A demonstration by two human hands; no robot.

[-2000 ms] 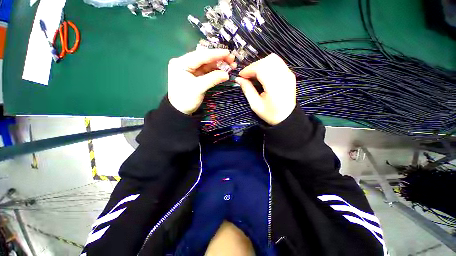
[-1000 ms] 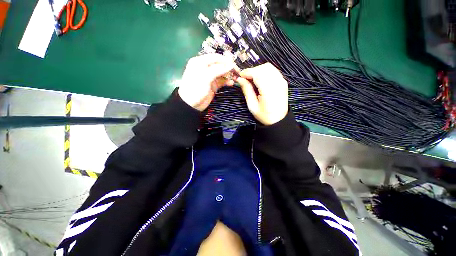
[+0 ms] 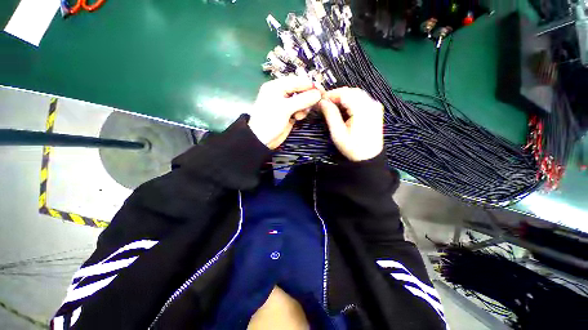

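Observation:
My left hand (image 3: 278, 113) and my right hand (image 3: 356, 122) meet fingertip to fingertip over the near end of the cable bundle. My left fingers pinch a small silvery connector, now mostly hidden by the fingertips. My right thumb and forefinger pinch a black cable end against it, also largely hidden. Cables with connectors fitted (image 3: 313, 38) lie clustered just beyond my hands. The black cables (image 3: 445, 145) fan out to the right under and beside my right hand.
Orange scissors handles (image 3: 92, 5) and a white paper sheet (image 3: 32, 19) are at the upper left. A dark bench machine (image 3: 387, 19) stands beyond the bundle, and a dark block (image 3: 525, 61) to its right. Red cable ends (image 3: 547, 161) lie far right. Black cables (image 3: 496, 277) hang below the bench.
The view has shifted right, bringing the machine and red cable ends into sight. My hands stay together; the connector seen earlier in my left fingers is now mostly covered.

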